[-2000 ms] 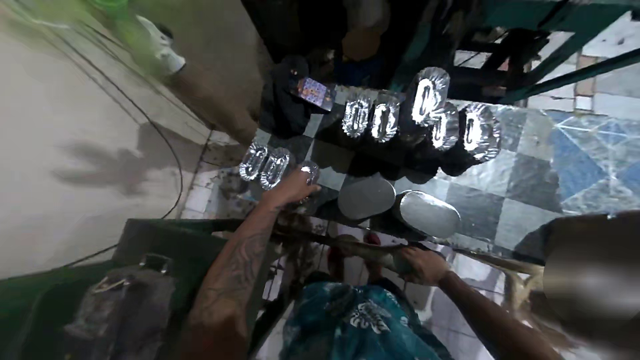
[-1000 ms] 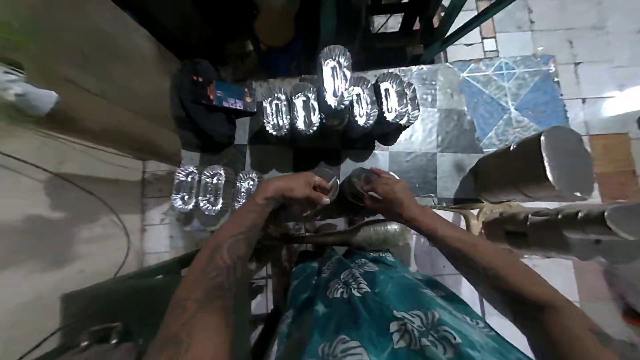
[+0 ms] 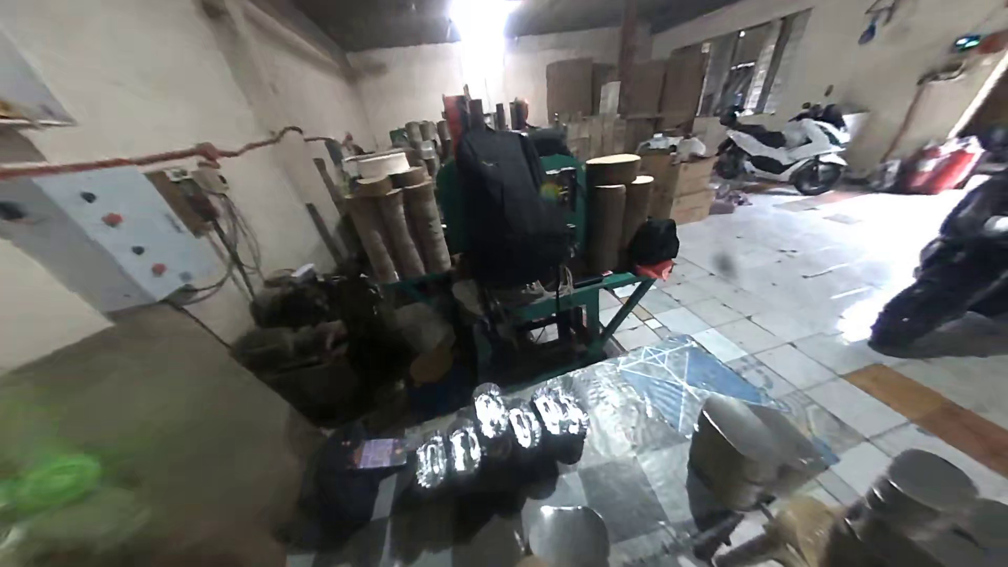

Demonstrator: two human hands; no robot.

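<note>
Neither my left hand nor my right hand can be made out; a small skin-toned patch at the bottom edge is too slight to identify. It lies beside a smooth silver rounded piece [image 3: 568, 537]. Several oval pieces covered in crinkled foil [image 3: 465, 449] stand in a group on the tiled worktop [image 3: 622, 480]. Left of them, a phone with a lit screen [image 3: 379, 453] rests on a dark cloth or bag [image 3: 339, 492]. At the right of the worktop is a large silver cylindrical piece [image 3: 732, 449].
More metal cylinders [image 3: 921, 492] are at the lower right. Beyond the worktop stand a green metal frame [image 3: 583, 303], a black backpack [image 3: 508, 205] and tall brown rolls [image 3: 394, 228]. A white scooter [image 3: 787, 150] is farther back. A grey electrical panel [image 3: 126, 236] is on the left wall.
The view has swung up to the room. Both hands, earlier at the near side of the worktop on or near silver pieces, are no longer clearly visible.
</note>
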